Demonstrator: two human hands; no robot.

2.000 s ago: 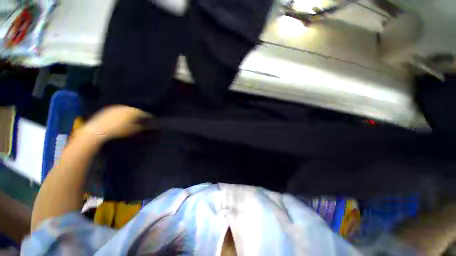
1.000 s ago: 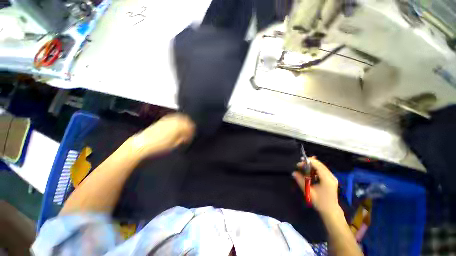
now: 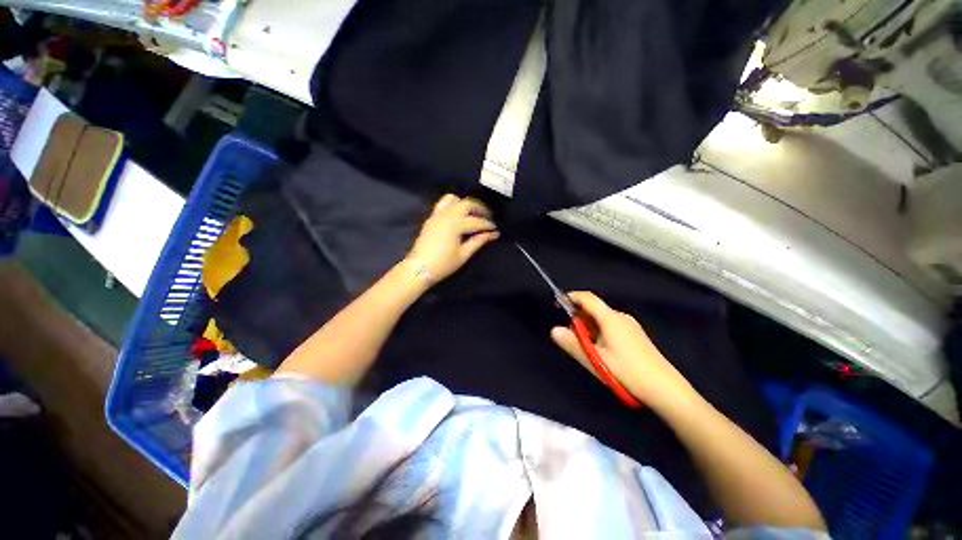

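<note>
A large black garment (image 3: 443, 327) lies over my lap and up onto the white machine table, where it parts into two pieces with a pale gap between them. My left hand (image 3: 456, 234) is bare, with its fingers bent on the garment near the table edge; it seems to pinch the dark cloth there. My right hand (image 3: 612, 343) holds red-handled scissors (image 3: 599, 364) over the garment. Their silver blades point up and left toward my left fingertips, a short way apart from them. Whether the blades are parted is hard to tell.
A blue crate (image 3: 158, 406) with yellow cloth and scraps stands at my left. Another blue crate (image 3: 876, 464) is at lower right. A sewing machine (image 3: 833, 63) stands at upper right on the white table (image 3: 760, 211). A brown cushion (image 3: 79, 169) lies on a white bench (image 3: 137, 227).
The garment is spread wider over the table. My left hand has moved right and a little up. My right hand has brought the scissors left, their blades now near my left hand. The view has shifted.
</note>
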